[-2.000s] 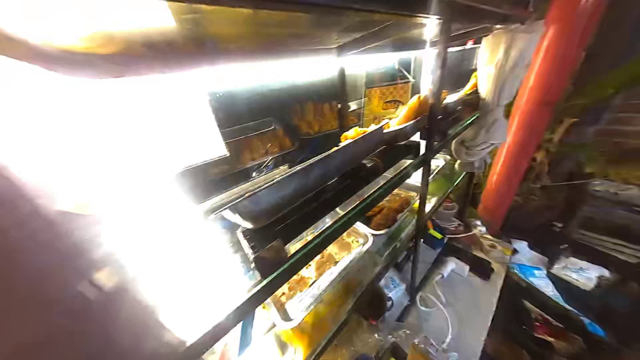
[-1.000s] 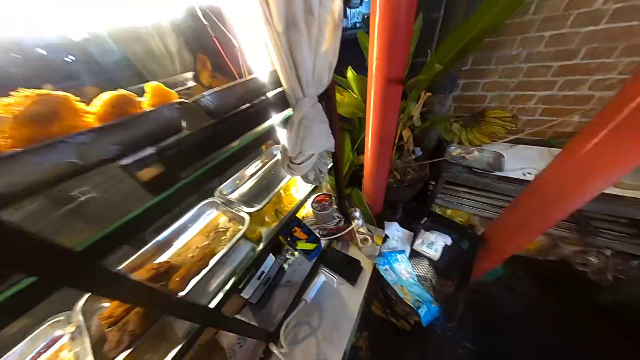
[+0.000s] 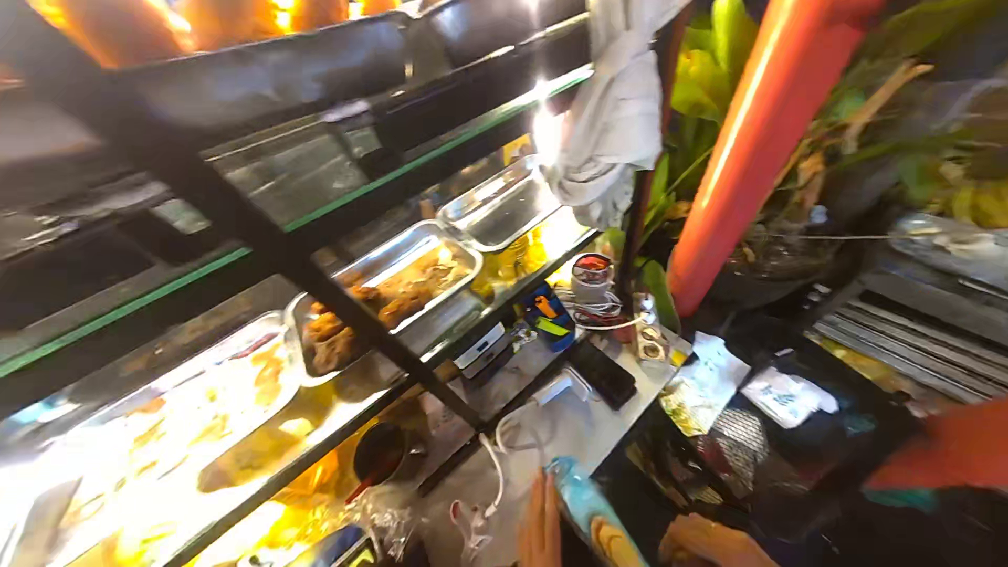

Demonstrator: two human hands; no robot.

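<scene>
At the bottom edge, my left hand point(image 3: 540, 524) has its fingers extended close together against the side of a blue plastic packet point(image 3: 581, 498). Lower right of the packet is my right hand point(image 3: 713, 542), partly cut off by the frame; its fingertips are hidden or blurred. Whether either hand grips the packet cannot be told. Above the hands, a white shelf top point(image 3: 622, 429) holds a black phone point(image 3: 601, 373), a white charger point(image 3: 563, 386) with its cable, and a blue box point(image 3: 546, 316).
On the left, a glass-shelved food display holds a metal tray of fried food point(image 3: 429, 287), another tray point(image 3: 504, 206) and a bright tray. A knotted white curtain point(image 3: 610, 118) hangs beside a red pole point(image 3: 760, 150). Papers point(image 3: 787, 396) lie on a black surface at right.
Both hands have come into view at the bottom. The blue packet, earlier lying on the black surface beside the papers, is now between them. The view has swung right and down from the display.
</scene>
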